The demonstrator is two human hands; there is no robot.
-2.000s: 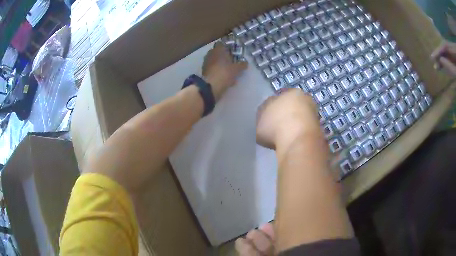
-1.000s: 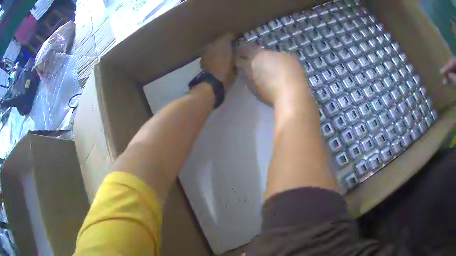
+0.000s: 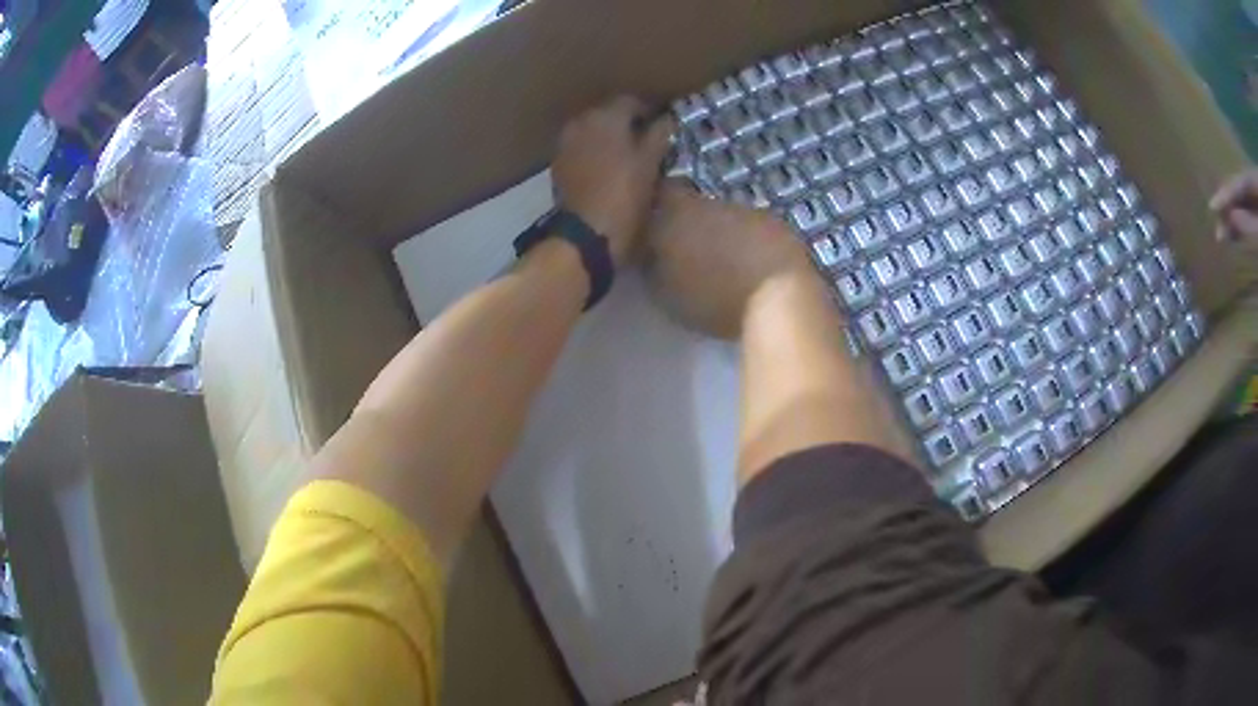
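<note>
Small silver square metal parts (image 3: 973, 269) stand in close rows over the right side of an open brown carton (image 3: 455, 131). A white sheet (image 3: 621, 455) lies bare on the carton's left side. My left hand (image 3: 603, 163), with a yellow sleeve and dark wristband, is at the upper left end of the rows; its fingertips are blurred and partly hidden, so a held part cannot be made out. A sliver of skin at the bottom edge, possibly my right hand (image 3: 689, 695), is almost fully cut off.
Another person's brown-sleeved arm reaches in from the lower right, its hand (image 3: 717, 255) against mine. Another hand (image 3: 1237, 207) is at the right edge. A second carton (image 3: 152, 510) stands lower left. Clear plastic (image 3: 145, 248) and stacked white sheets (image 3: 253, 117) lie beyond.
The other person's hand has moved from the middle of the rows up and left to my left hand. The fingers seen at the bottom edge have nearly left view. My left hand stays near the corner.
</note>
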